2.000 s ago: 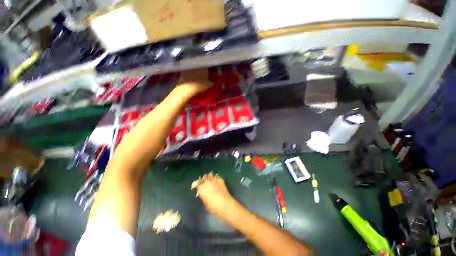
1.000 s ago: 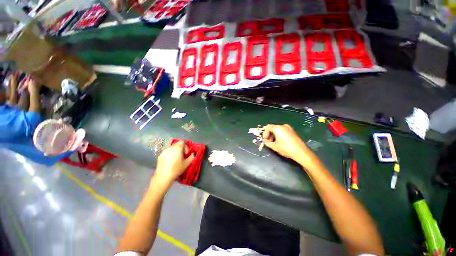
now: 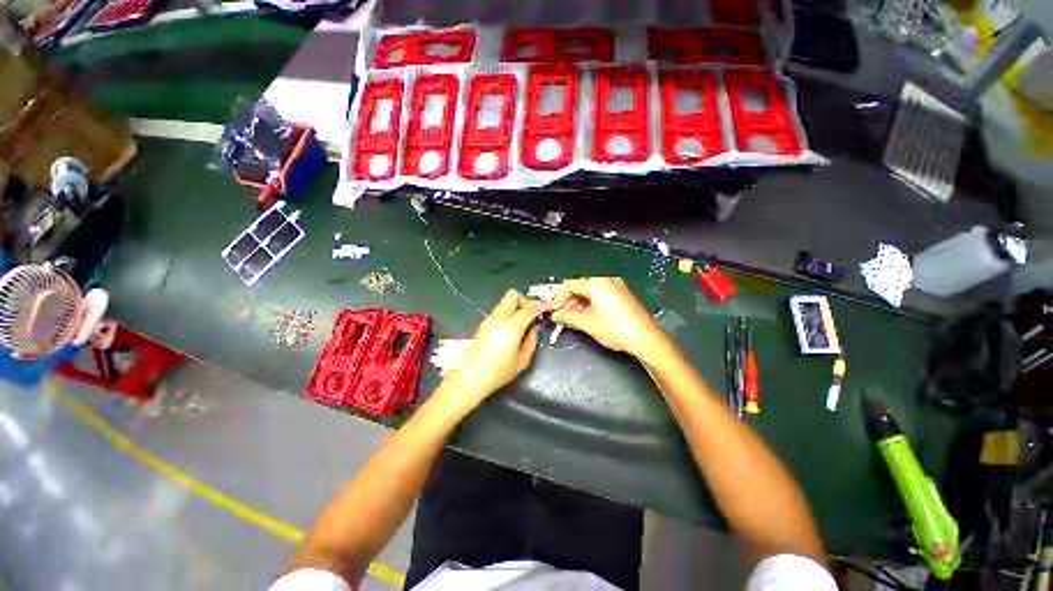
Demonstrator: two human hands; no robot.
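My left hand [image 3: 502, 335] and my right hand [image 3: 600, 314] meet over the middle of the green mat, fingertips close together. A small pale piece shows at my right fingertips; what my left fingers hold is hidden. Small white pieces [image 3: 545, 291] lie just behind the hands. A pale pile [image 3: 448, 354] lies beside my left wrist, partly covered by it. Red housings [image 3: 367, 360] lie side by side on the mat to the left of my left forearm, with rectangular windows and round holes.
A blister tray [image 3: 591, 174] of red housings stands behind. Left are a divided frame [image 3: 263, 242], a blue-red bin [image 3: 277, 167], tiny parts [image 3: 293, 328] and a fan [image 3: 40, 309]. Right are a red-handled tool [image 3: 752, 381], a boxed device [image 3: 814, 324], a green electric screwdriver [image 3: 918, 496] and a bottle [image 3: 958, 261].
My left hand has let go of the red housings and moved right to meet my right hand. The housings now lie on the mat. The head view has shifted.
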